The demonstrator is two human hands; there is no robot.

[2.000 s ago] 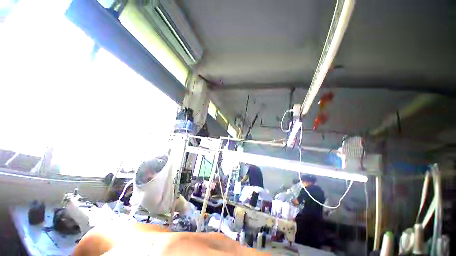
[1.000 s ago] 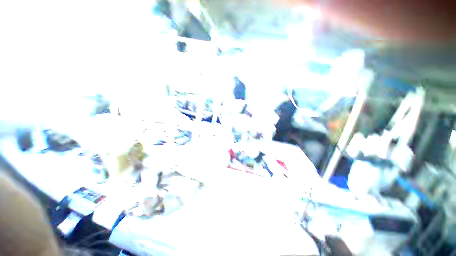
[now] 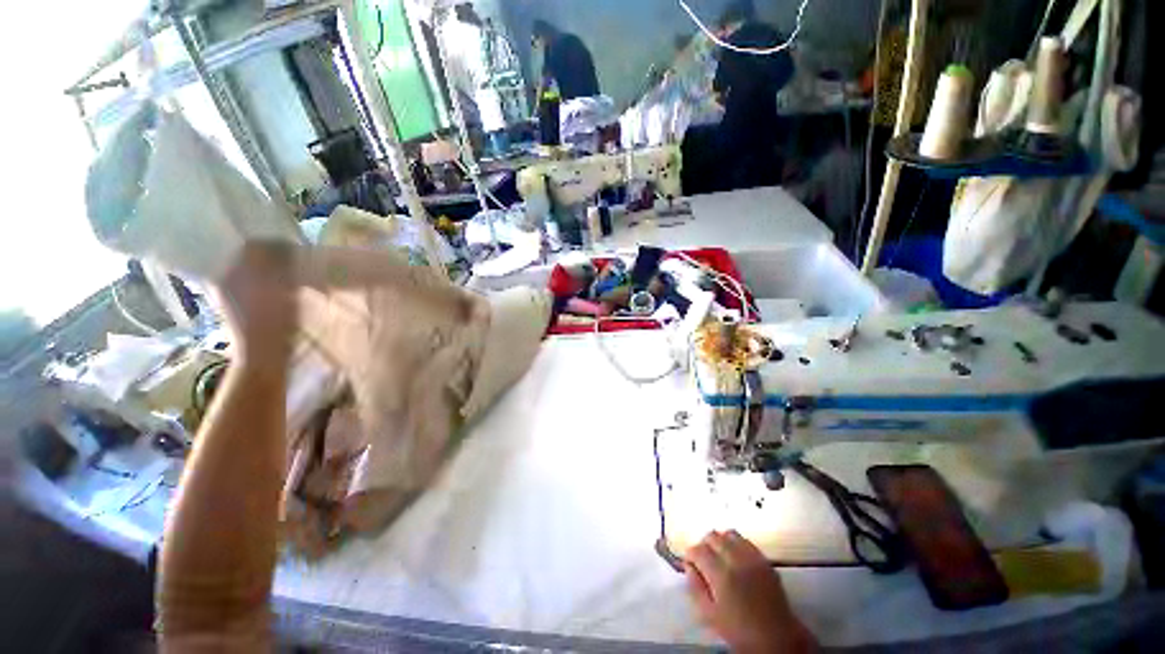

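Observation:
My left hand (image 3: 262, 288) is raised at the left, blurred, at the upper edge of a beige garment piece (image 3: 403, 364). The cloth hangs from it and its lower folds rest on the white table. My right hand (image 3: 738, 581) lies on the tabletop at the front, just below the needle area, fingers curled; whether it holds anything cannot be told. The lockstitch machine (image 3: 894, 371) stands at the right, its presser foot and needle area (image 3: 735, 447) lit, with no beige cloth seen under it.
Black scissors (image 3: 853, 511), a smartphone (image 3: 939, 537) and a yellow piece (image 3: 1050, 571) lie under the machine arm. A red tray (image 3: 652, 288) of spools is behind. Thread cones (image 3: 948, 113) stand at the back right. Two people (image 3: 747, 96) are in the background.
The view has swung down from the ceiling and windows to the table. The machine, both hands and the beige garment piece now show clearly in place of the overexposed, blurred view.

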